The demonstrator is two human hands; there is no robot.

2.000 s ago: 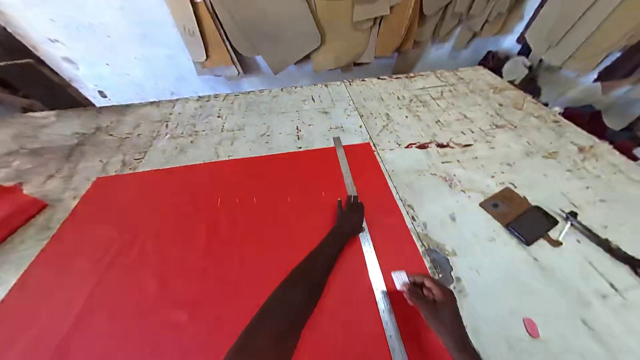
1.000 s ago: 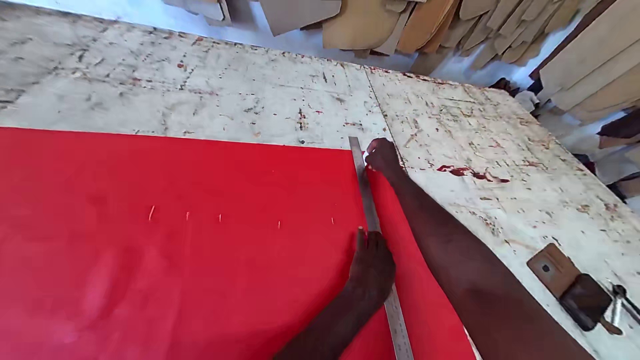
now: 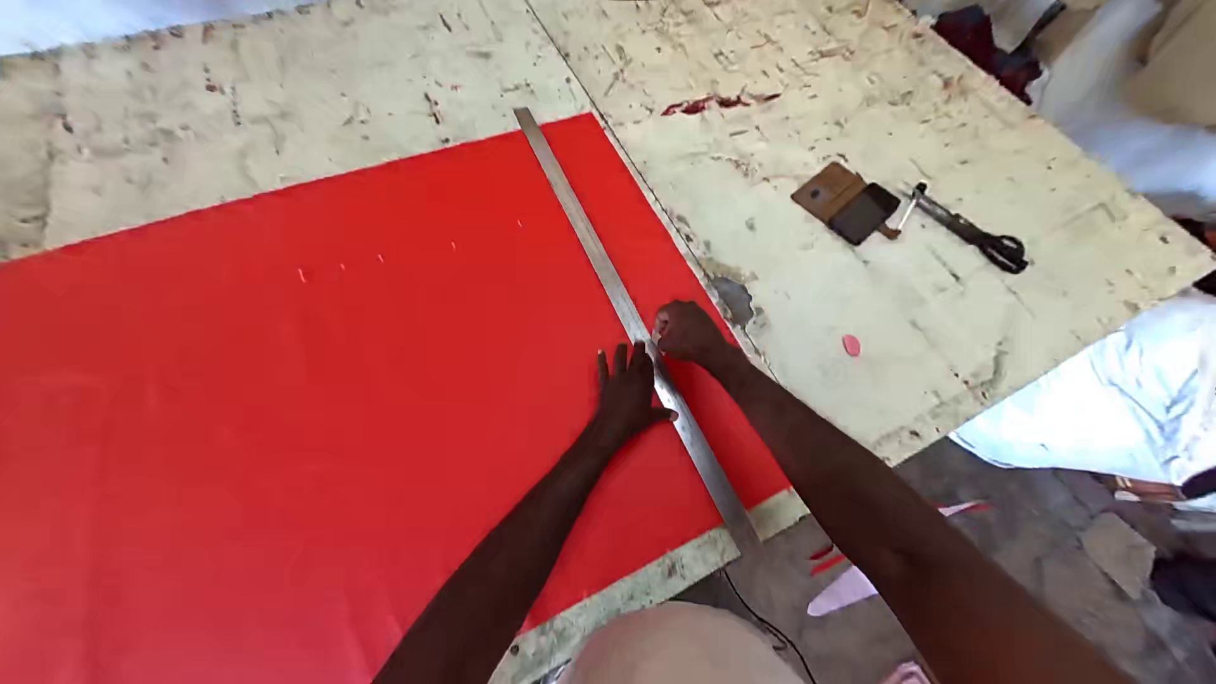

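Observation:
A long metal ruler (image 3: 591, 237) lies across a large sheet of red fabric (image 3: 285, 408), near the fabric's right edge, and overhangs the table's near edge. My left hand (image 3: 627, 394) presses on the ruler's middle, fingers spread, thumb across the metal. Just right of the ruler, my right hand (image 3: 689, 332) is closed, its fingertips at the ruler's edge; they pinch something small and pale, mostly hidden, whose kind I cannot tell. Several short white marks (image 3: 381, 258) show on the fabric left of the ruler.
The worn table (image 3: 807, 399) holds a phone in an open brown case (image 3: 860, 211), black-handled scissors (image 3: 978, 237) and a flat pink piece (image 3: 851, 345) at the right. White cloth (image 3: 1102, 399) is beyond the right edge. Scraps (image 3: 841, 591) lie on the floor.
My right hand has moved from the ruler's far end down along its right side, towards me. My left hand remains on the ruler. The view has shifted.

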